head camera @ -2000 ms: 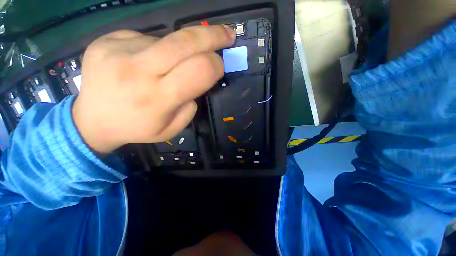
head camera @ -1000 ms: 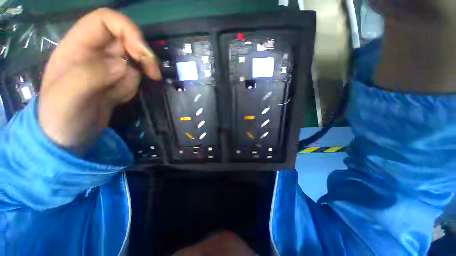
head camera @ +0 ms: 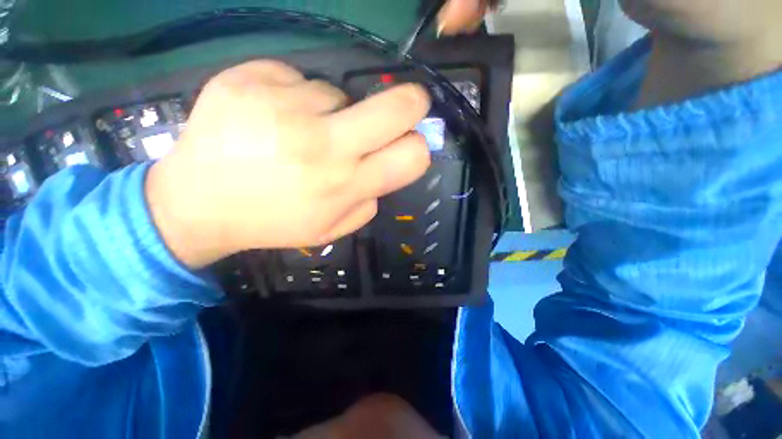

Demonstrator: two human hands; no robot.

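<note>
A black assembly tray [head camera: 500, 64] lies tilted below me with several dark phone housings in its slots. The rightmost housing [head camera: 403, 184] shows a pale pad [head camera: 433, 133], orange and silver marks, and a red dot at its top. My left hand [head camera: 296, 163] is over the tray, its fingertips at this housing's upper part; whether they hold anything is hidden. My right hand [head camera: 463, 15] is cut off by the top edge, with fingertips on dark tweezers [head camera: 420, 30] that point down towards the black carrier tape [head camera: 343, 30]. The tape curves across the housing's upper right.
Clear crinkled plastic [head camera: 39, 86] lies at the left on the green mat [head camera: 283, 51]. A pale strip and cream surface [head camera: 544, 111] are right of the tray. Yellow-black floor tape [head camera: 532, 255] shows beyond the tray. My blue sleeves flank it.
My left hand has moved right, back over the rightmost housing. The carrier tape now arches over the tray's right end. My right fingertips and the tweezers have come into view at the top.
</note>
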